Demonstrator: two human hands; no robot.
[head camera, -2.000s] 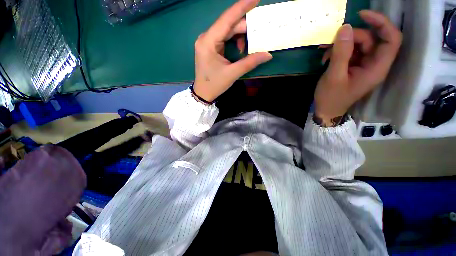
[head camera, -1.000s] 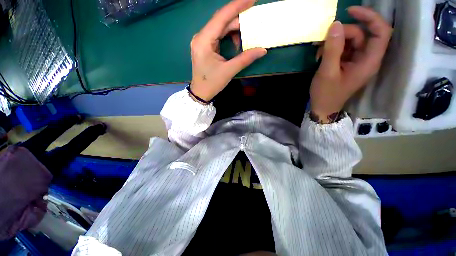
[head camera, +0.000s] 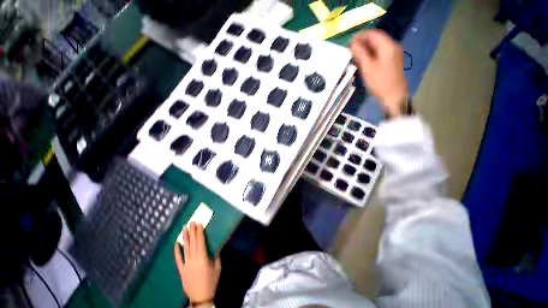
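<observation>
A pale yellow adhesive sheet (head camera: 201, 215) lies at the front edge of the green mat, partly covered by fingers. My left hand (head camera: 197, 261) rests over its near end, thumb apart; whether the fingers grip it or only lie on it is unclear. A stack of white foam trays (head camera: 235, 90) with rows of dark pockets stands beyond. Several pockets at its right show black, glossy, rounded device bodies (head camera: 287, 133). My right hand (head camera: 381, 66) is at the stack's far right corner with fingers curled; its fingertips are blurred, and I cannot tell if they hold anything.
A smaller foam tray (head camera: 354, 157) sits lower, right of the stack. A grey blister tray (head camera: 129, 222) lies to the left, with a black tray (head camera: 96, 99) behind it. Yellow strips (head camera: 348, 20) lie at the back. The aisle floor (head camera: 435, 114) and blue racks (head camera: 511, 180) are right.
My view has turned to the tray stack. The sheet, earlier held up between both hands, is now down on the mat under my left hand. My right hand has left it.
</observation>
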